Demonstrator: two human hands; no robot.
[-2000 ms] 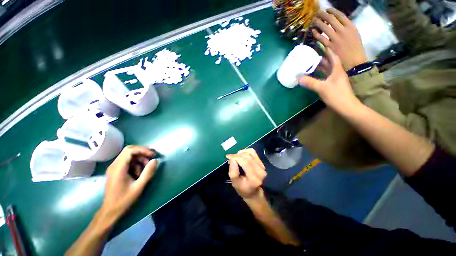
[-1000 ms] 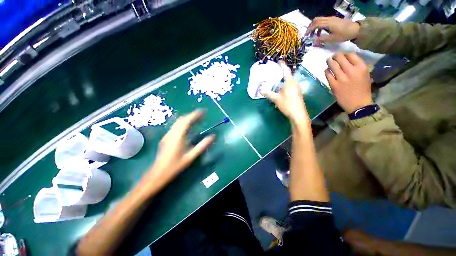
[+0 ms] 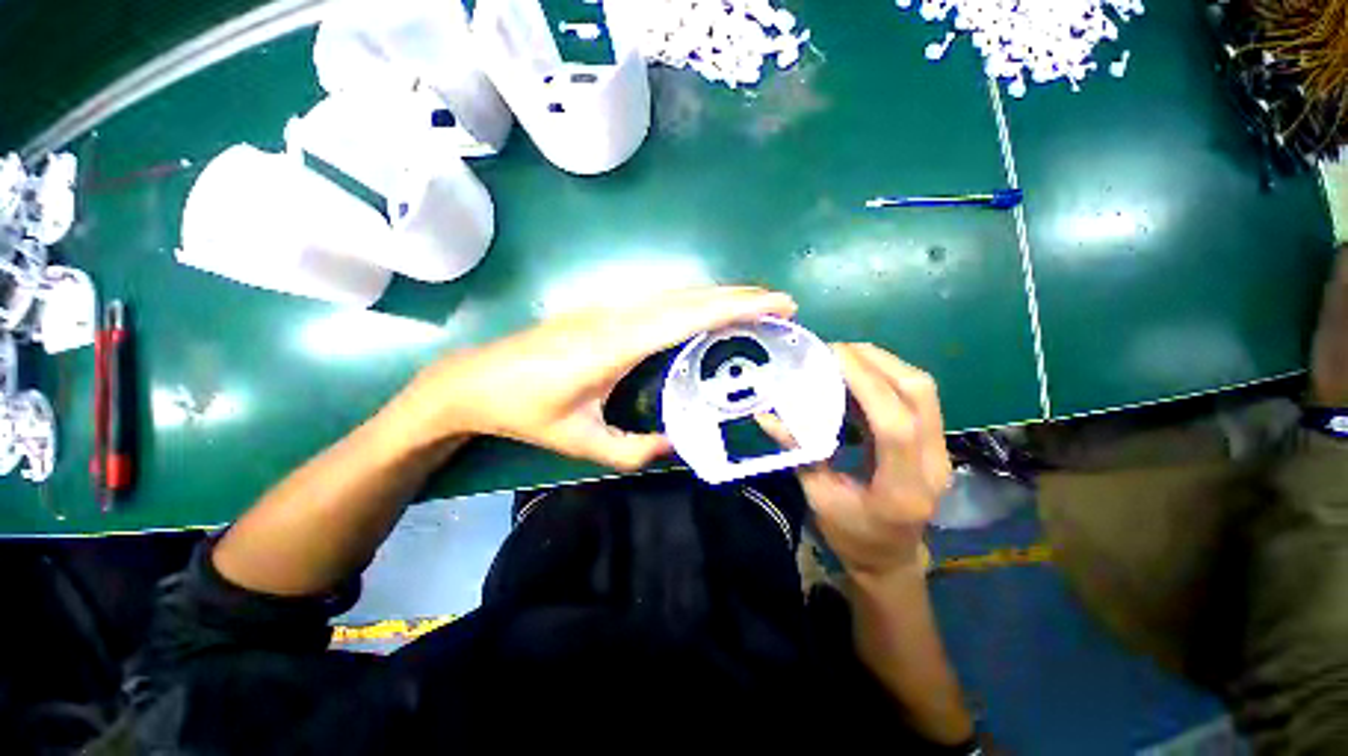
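A white cup-shaped housing (image 3: 806, 369) is held between my two hands near the bench's front edge. Its open side faces me and shows a curved slot and a rectangular window. My left hand (image 3: 591, 377) is around its left side, thumb low and fingers along the top. My right hand (image 3: 887, 458) grips its right side, with a finger showing at the window. Several more white housings (image 3: 274, 222) lie on the green mat at the upper left.
Two heaps of small white clips (image 3: 724, 37) lie at the top. A blue pen (image 3: 946, 200) lies right of centre. A red-and-black tool (image 3: 113, 406) and shiny clear parts (image 3: 30, 296) are at far left. Orange wires (image 3: 1308, 67) are upper right; a neighbour's sleeve (image 3: 1301, 561) is at right.
The housing that stood by the neighbour at the right is now between my hands at the front edge. My left hand has come to it. The view has shifted towards the left of the bench.
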